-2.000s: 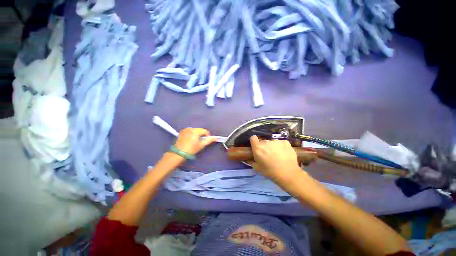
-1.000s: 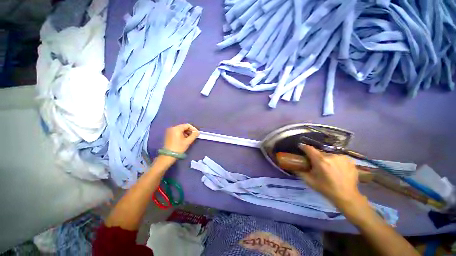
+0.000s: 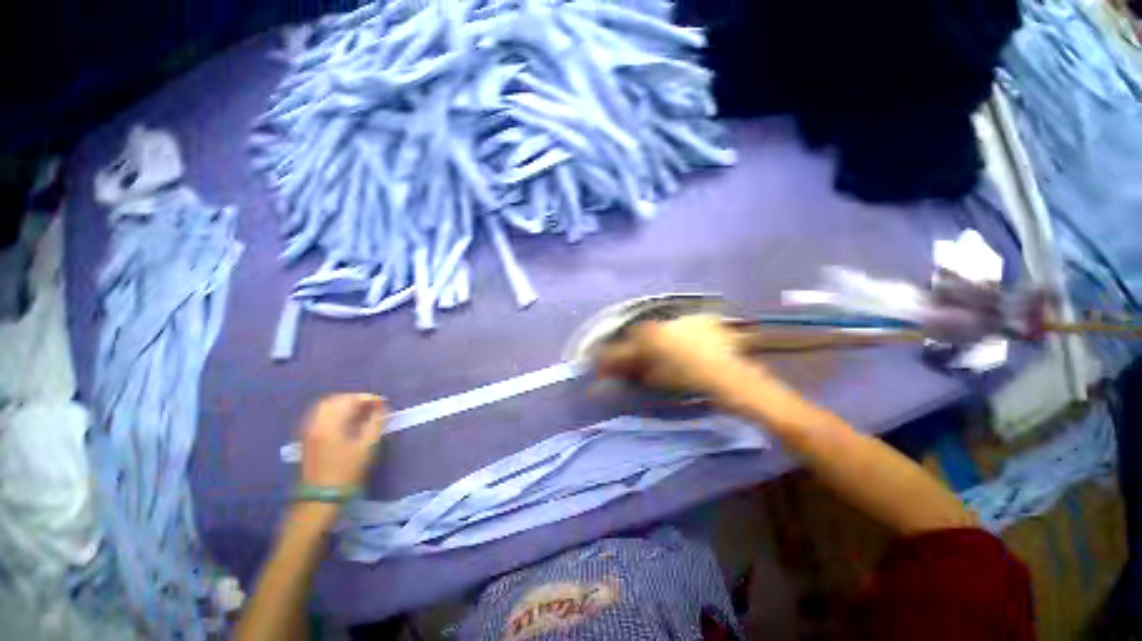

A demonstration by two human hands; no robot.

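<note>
A narrow light-blue fabric strip [image 3: 482,396] lies stretched across the middle of the purple table. My left hand [image 3: 341,441] holds it near its left end, and a short tail shows to the left of the hand. My right hand [image 3: 676,357] is closed on the handle of the steam iron [image 3: 601,328], which is blurred. The iron's pointed front sits over the strip, and the strip under it is hidden. A loose bundle of flat strips [image 3: 564,476] lies nearer me.
A large heap of strips [image 3: 463,125] lies at the far side. A long light-blue bundle [image 3: 157,326] lies at the left, with white cloth [image 3: 38,463] beyond the edge. A dark fabric pile [image 3: 877,100] is upper right. A blue hose [image 3: 839,322] runs right from the iron.
The view has shifted to take in more on the right. My left hand has gone from near the iron's tip to farther left along the strip, so more strip shows between them. Both hands keep their holds.
</note>
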